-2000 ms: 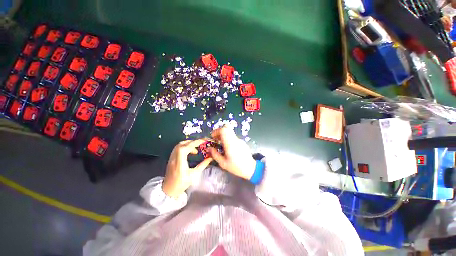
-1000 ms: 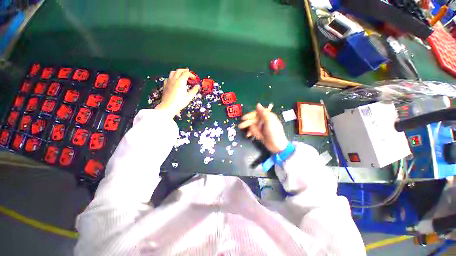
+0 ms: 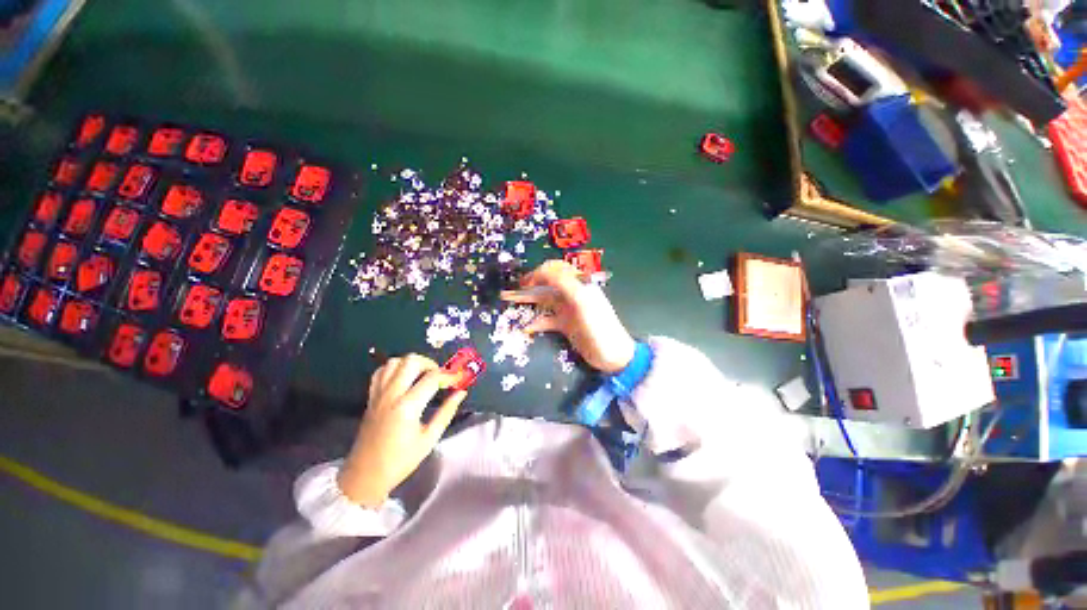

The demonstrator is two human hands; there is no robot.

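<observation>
My left hand [image 3: 401, 419] holds a red housing [image 3: 463, 367] between its fingertips, near the bench's front edge. My right hand [image 3: 572, 312], with a blue band on its wrist, is over the near scatter of small whitish parts [image 3: 451, 325]; its fingers are close together, and whether they hold a small part cannot be told. Behind is the larger heap of small loose parts [image 3: 411, 232]. Red housings [image 3: 520, 198] lie at the heap's right side, one partly behind my right hand. A single red housing [image 3: 716, 147] lies alone farther right.
A black blister tray [image 3: 336, 238] with rows of red housings is at left. At right are a square orange-brown frame [image 3: 769, 297], white squares [image 3: 715, 285], a white control box [image 3: 906, 352] with cables, and a wooden-edged tray [image 3: 849, 215] holding a blue box [image 3: 896, 149].
My left hand has taken a red housing from the heap's edge and brought it to the front. My right hand has moved left to the small parts. Earlier, a housing appeared alone at right.
</observation>
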